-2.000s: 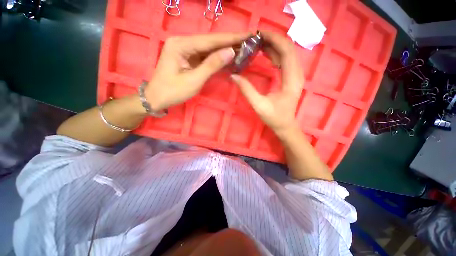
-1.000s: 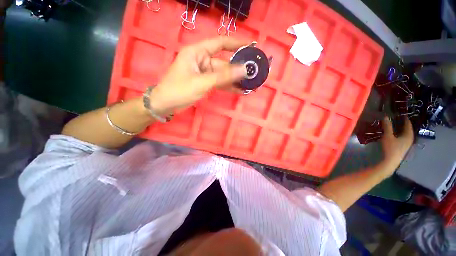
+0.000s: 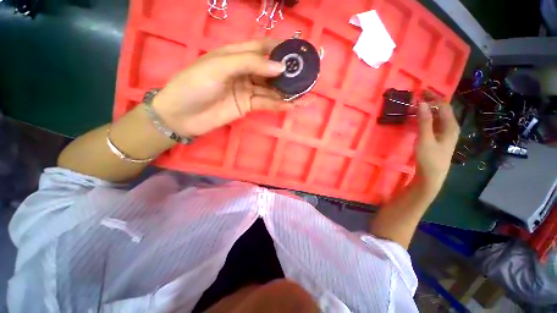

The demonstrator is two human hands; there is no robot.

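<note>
My left hand (image 3: 211,85) holds a round black watch (image 3: 302,68) by its left edge, with the pale ring on its back cover facing up. It is above the middle of the red pocketed tray (image 3: 253,150). My right hand (image 3: 437,137) holds a black binder clip (image 3: 397,106) by its silver wire handles. The clip's black body points left toward the watch, over the right part of the tray. Watch and clip are well apart.
A white crumpled tissue (image 3: 374,41) lies on the tray. Wire handles (image 3: 269,14) of other clips show at the tray's far edge. A loose clip pile (image 3: 498,104) lies at right on the green bench (image 3: 55,85), beyond a grey box (image 3: 519,183).
My right hand has come back left from the clip pile and now holds a binder clip. My left hand has moved slightly left and up in view with the watch.
</note>
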